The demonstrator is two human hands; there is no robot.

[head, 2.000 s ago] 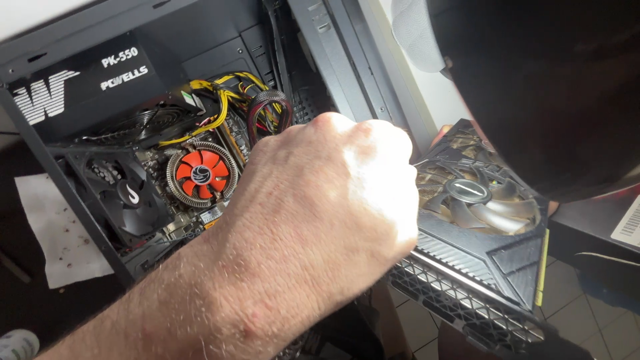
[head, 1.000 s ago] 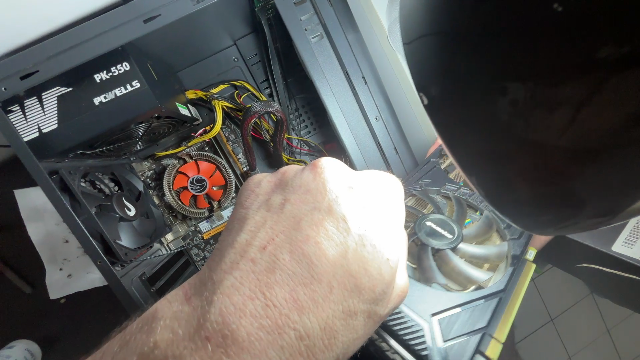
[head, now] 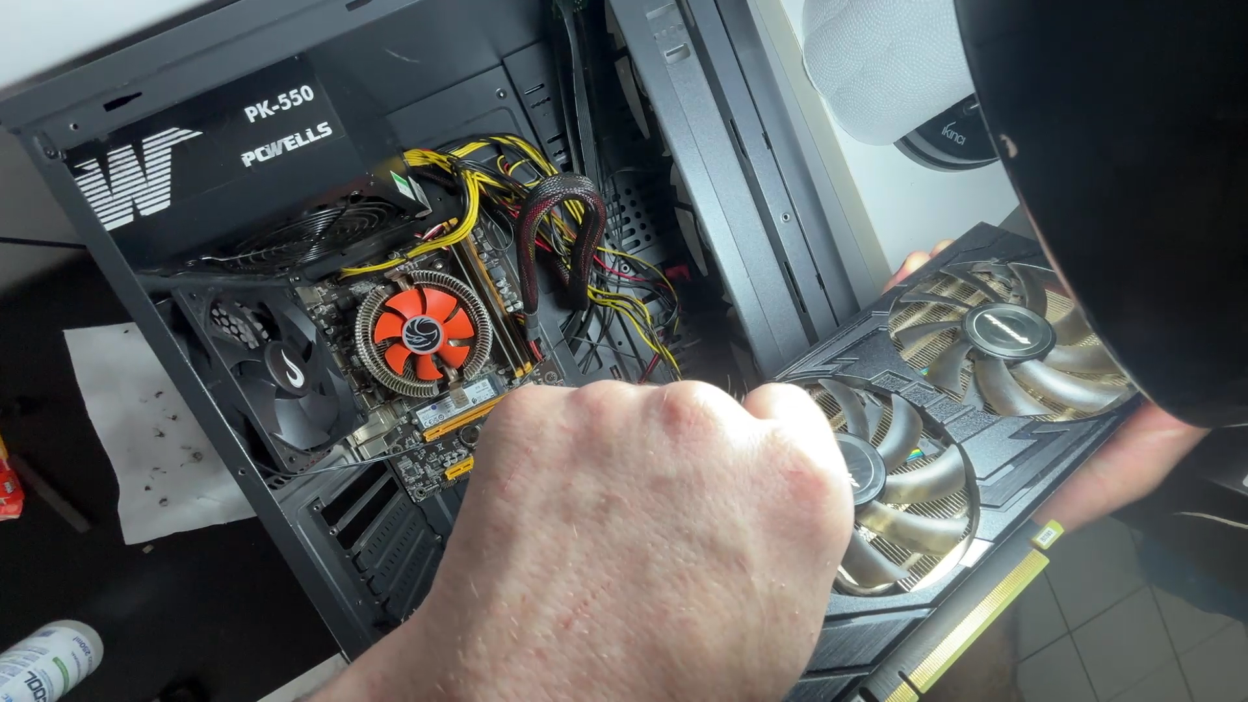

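My left hand [head: 653, 526] is curled into a fist, back upward, in front of the computer case's lower interior and the near edge of a graphics card. Its fingertips, and anything in them, are hidden. My right hand [head: 1121, 468] holds the dual-fan graphics card [head: 1014, 458] from its far side, fingers showing at the upper edge. The card is tilted, fans facing me, gold contacts [head: 980, 619] at the lower right. Inside the open computer case [head: 751, 175] are a CPU cooler with a red fan [head: 422, 333], a motherboard [head: 429, 468] and a black case fan [head: 283, 370].
The power supply [head: 224, 146] fills the case's upper left, with yellow and black cables [head: 478, 185] beside it. A paper sheet [head: 156, 439] with dark specks and a white bottle [head: 49, 663] lie left. A paper roll [head: 887, 68] stands upper right; a blurred dark object [head: 1121, 175] blocks the right.
My left hand has moved lower in the view. Both fans of the graphics card now show, where one was plainly visible before. The card stays in my right hand.
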